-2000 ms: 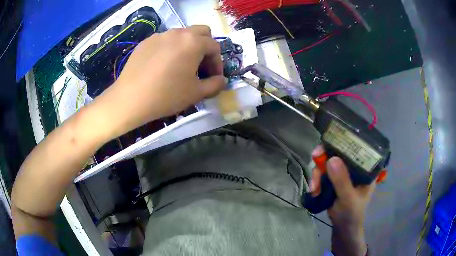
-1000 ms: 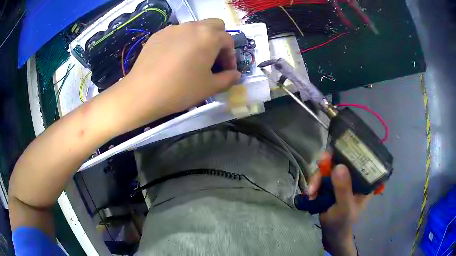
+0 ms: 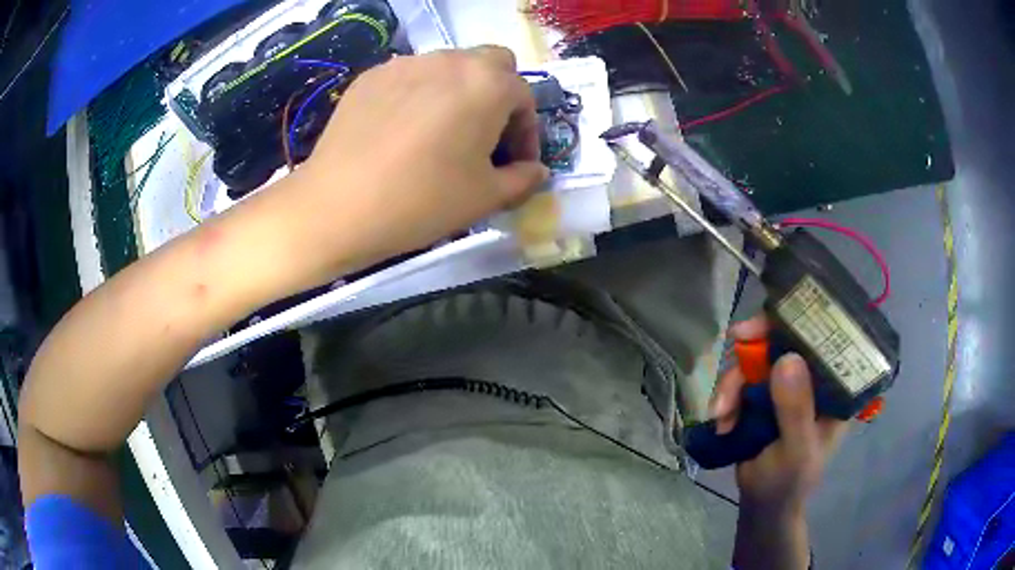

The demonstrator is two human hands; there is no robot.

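The white power strip housing [image 3: 417, 265] lies on the bench edge above my lap, with black socket modules [image 3: 295, 72] in its upper bay. My left hand [image 3: 429, 139] reaches over the housing, fingers curled beside the end circuit board [image 3: 562, 143]; what the fingertips hold, if anything, is hidden. Blue wire [image 3: 319, 80] loops beside the hand. My right hand [image 3: 785, 418] grips the handle of the soldering gun [image 3: 829, 334]. The gun's tip is just right of the housing's narrow end, apart from the board.
Red wires [image 3: 634, 11] and black wires [image 3: 618, 56] lie on the green mat [image 3: 857, 134] behind the housing. A blue sheet [image 3: 122, 45] is at upper left. A coiled black cord [image 3: 490, 386] crosses my lap. A blue object [image 3: 979, 512] is at lower right.
The soldering gun has moved right, its tip now off the end circuit board. My left hand stays over the housing; the hand and housing appear slightly further right in view.
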